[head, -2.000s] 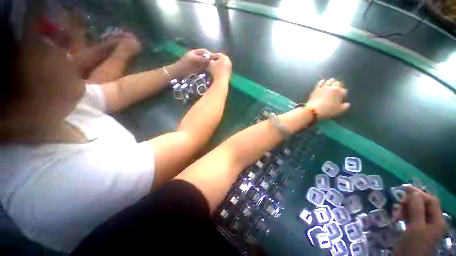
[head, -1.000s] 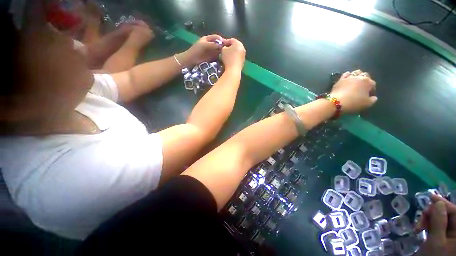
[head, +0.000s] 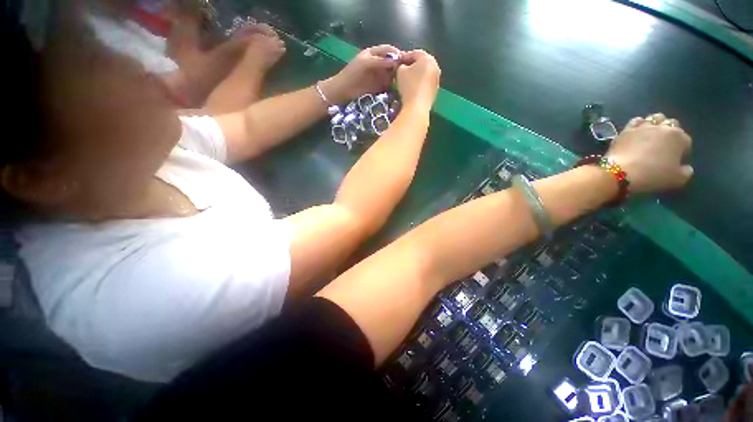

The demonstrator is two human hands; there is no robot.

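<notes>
My left hand (head: 652, 157), with a beaded bracelet and a bangle, reaches over the dark belt with curled fingers. Whether it holds anything is hidden. A pale square housing (head: 603, 128) and a small dark piece (head: 592, 110) lie on the belt beside its fingers. A pile of pale rounded-square housings (head: 633, 363) lies at the lower right. My right hand (head: 741, 409) is only a blurred sliver at the bottom right edge; its fingers and any part in them cannot be made out.
A clear pocketed tray (head: 462, 330) with dark parts lies under my left forearm. A green edge strip (head: 495, 132) borders the belt. At left, a person in white works with both hands near a small heap of housings (head: 361, 116).
The camera has turned left, so the scene sits further right. The housing on the belt now shows clear of my left hand. My right hand has mostly left the picture.
</notes>
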